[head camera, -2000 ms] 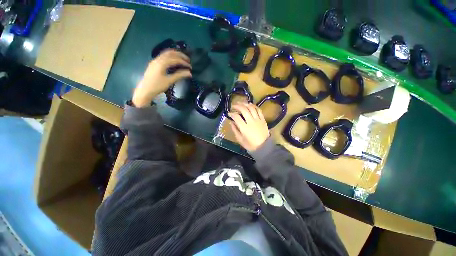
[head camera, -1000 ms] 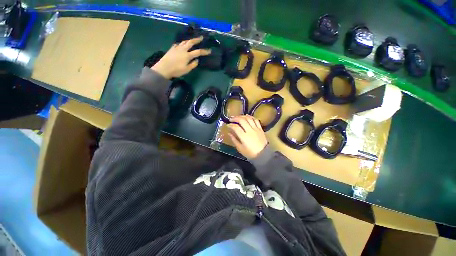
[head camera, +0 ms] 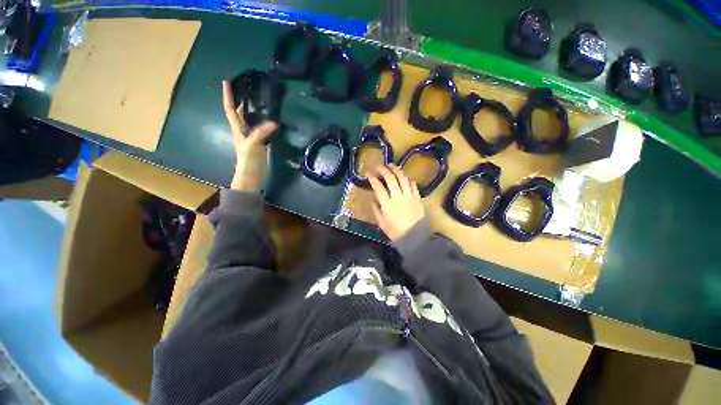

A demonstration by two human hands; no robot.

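Black ring housings lie in two rows across the bench and the cardboard mat (head camera: 506,257). The upper row includes a housing on the mat (head camera: 415,100); the lower row includes one on the bare bench (head camera: 307,159). My left hand (head camera: 248,142) is at the left end of the rows, its thumb and fingers around a dark cluster of black housings (head camera: 259,96); how many is unclear. My right hand (head camera: 397,199) rests with its fingertips at the near edge of a lower-row housing (head camera: 386,153); the fingers are slightly spread and do not lift it.
Round units (head camera: 585,52) stand beyond the green strip (head camera: 506,77). A white roll (head camera: 620,150) and a slim tool (head camera: 583,236) are at the mat's right end. A spare cardboard sheet (head camera: 122,83) lies left. An open carton (head camera: 111,261) with black parts is at the near left.
My left hand went to the upper row and came back left to the dark cluster. Housings now stand spaced in the upper row's left part. My right hand has barely moved.
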